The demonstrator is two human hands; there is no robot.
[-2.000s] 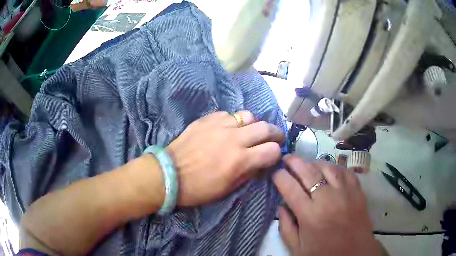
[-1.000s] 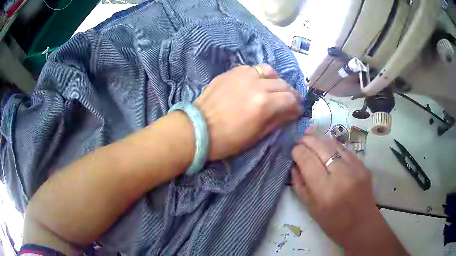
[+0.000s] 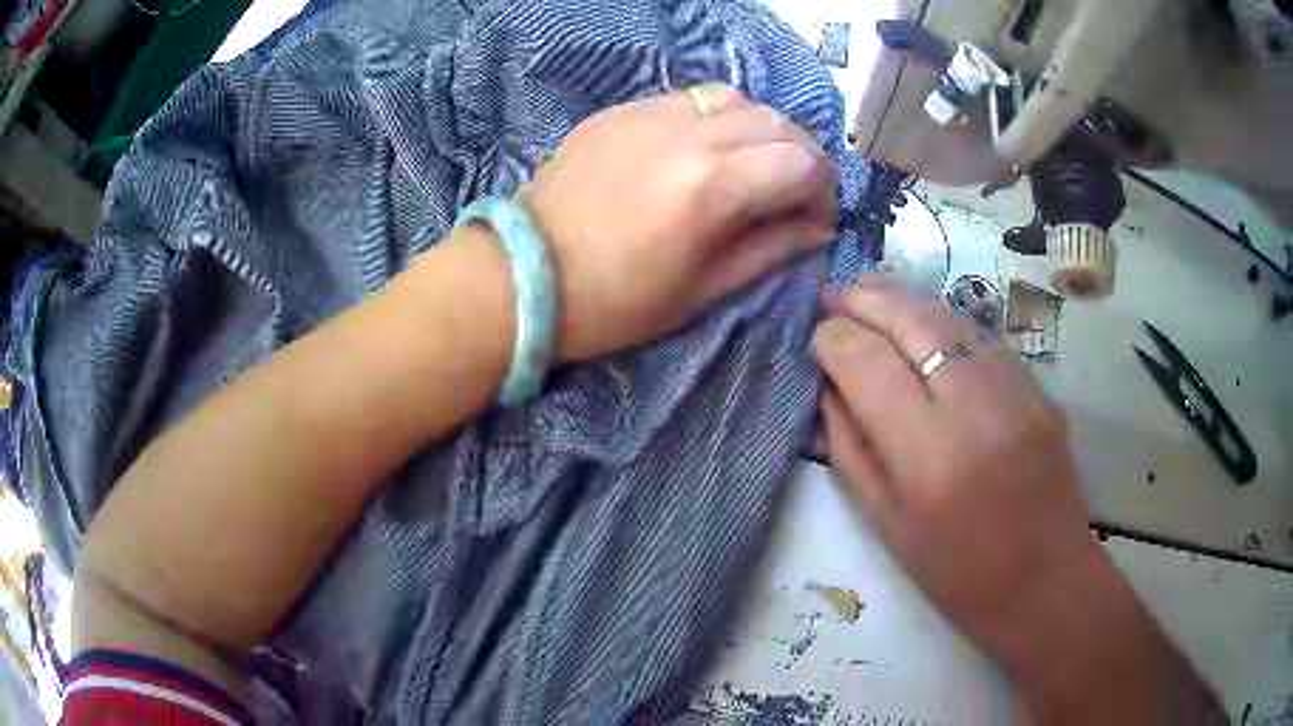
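Note:
The greyish-blue denim garment (image 3: pixel 610 525) lies bunched over the left and middle of the view. Its right edge runs by the presser foot and needle area (image 3: pixel 886 199) of the cream-white sewing machine (image 3: pixel 1134 71). My left hand (image 3: pixel 681 213) lies on the garment with curled fingers, gathering cloth just left of the needle area. My right hand (image 3: pixel 943 411) pinches the garment's right edge between thumb and fingertips, just below the needle area. The fingertips of both hands are close together. The stitching point is partly hidden by cloth and machine parts.
Black thread snips (image 3: pixel 1198 404) lie on the machine bed at the right. A cream ribbed knob (image 3: pixel 1081 260) stands near the round plate (image 3: pixel 912 244). The white table edge (image 3: pixel 837 610) shows worn marks below. A green thing (image 3: pixel 177 88) is at the upper left.
The machine, snips and both hands appear higher in the view than before. My hands still hold the garment's right edge, and more of the white table shows below my right hand.

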